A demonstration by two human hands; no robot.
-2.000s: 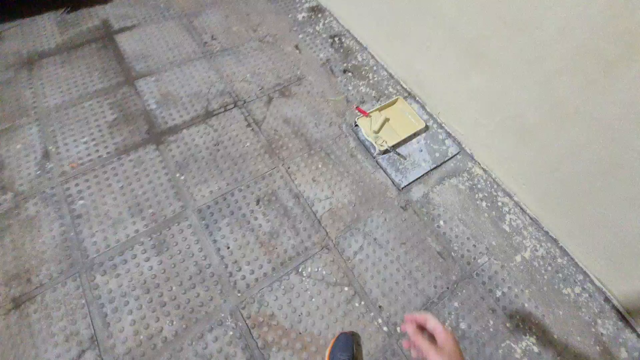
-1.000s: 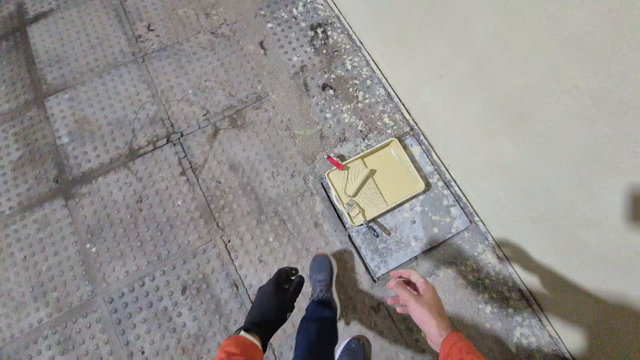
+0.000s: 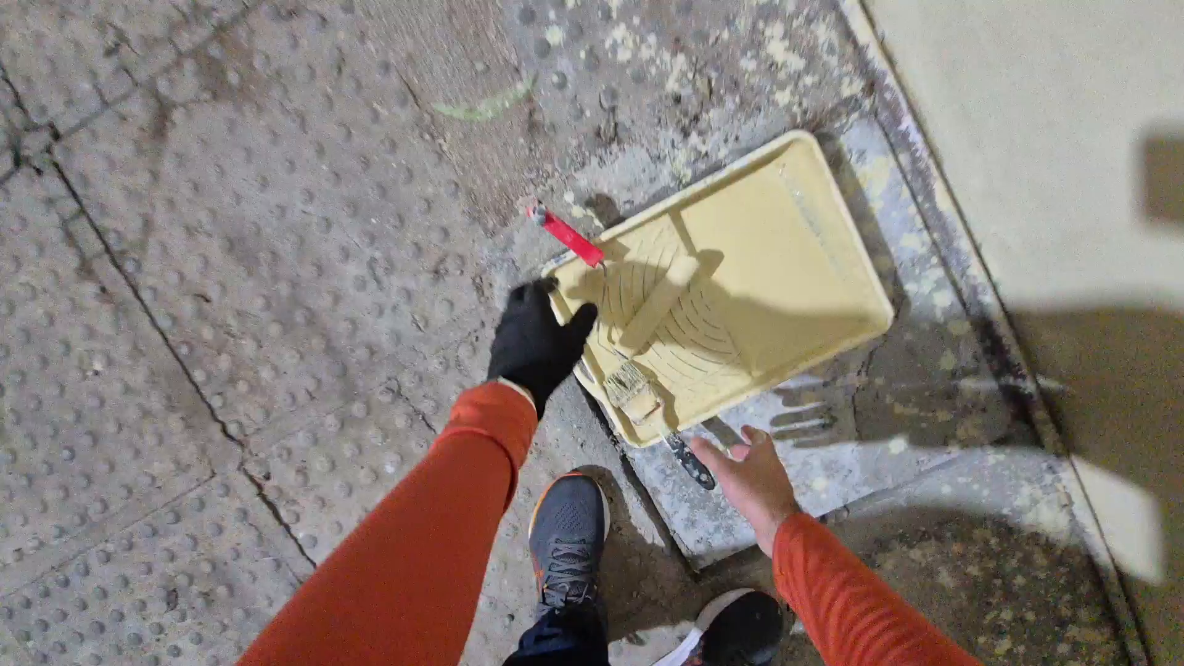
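A cream plastic paint tray (image 3: 786, 365) with paint in it lies on a grey, paint-spattered board (image 3: 708, 527). My left hand (image 3: 538, 342), in a black glove, grips the tray's left rim, thumb over the edge. Bare, my right hand (image 3: 751, 476) is beside the black handle of a paintbrush (image 3: 636, 393), fingers apart; whether a fingertip touches the handle I cannot tell. The brush's bristles rest in the tray's lower left corner. Across the ribbed slope lies a paint roller (image 3: 661, 303), its red handle (image 3: 571, 238) sticking out over the upper left rim.
A pale wall (image 3: 1036, 111) rises along the right, with shadows on it. Studded paving tiles (image 3: 231, 305) with cracked joints cover the ground at left. My shoes (image 3: 569, 536) are just below the tray, near the board's edge.
My gloved left hand has moved up onto the tray's rim and taken hold of it. My right hand has reached to the brush handle. The view has come much nearer the tray.
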